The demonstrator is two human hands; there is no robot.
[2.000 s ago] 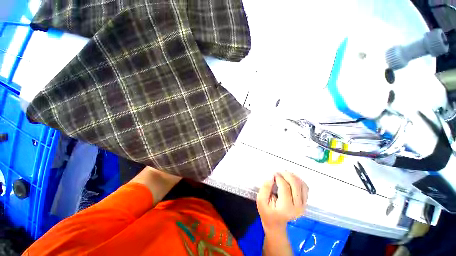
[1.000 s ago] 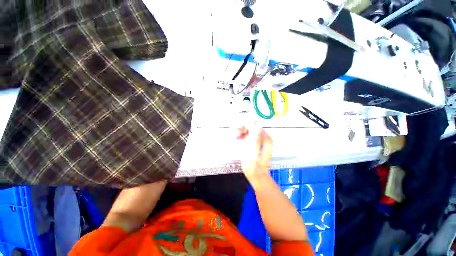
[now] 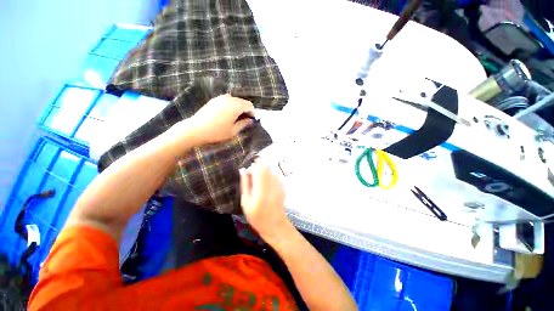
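A brown plaid fabric piece (image 3: 209, 174) with cream check lines lies on the white table's left part and hangs over its front edge. My left hand (image 3: 226, 116) grips its upper right part, with the fingers curled into the cloth. My right hand (image 3: 262, 189) is at the piece's right edge, with the fingertips touching or pinching the cloth; the fingertips are partly blurred. A second plaid piece (image 3: 206, 51) lies behind, at the upper left. Part of the front piece is hidden under my left forearm.
The white sewing machine (image 3: 419, 115) stands to the right. Scissors with green and yellow handles (image 3: 376, 169) lie below its head, with black thread snips (image 3: 429, 203) beside them. Blue crates (image 3: 51, 176) are at the left; another blue crate (image 3: 401, 285) is under the table (image 3: 340, 234).
My left hand has come from under the cloth onto its top. My right hand has moved left from the bare table to the cloth's edge. The cloth is now bunched there. The view has shifted.
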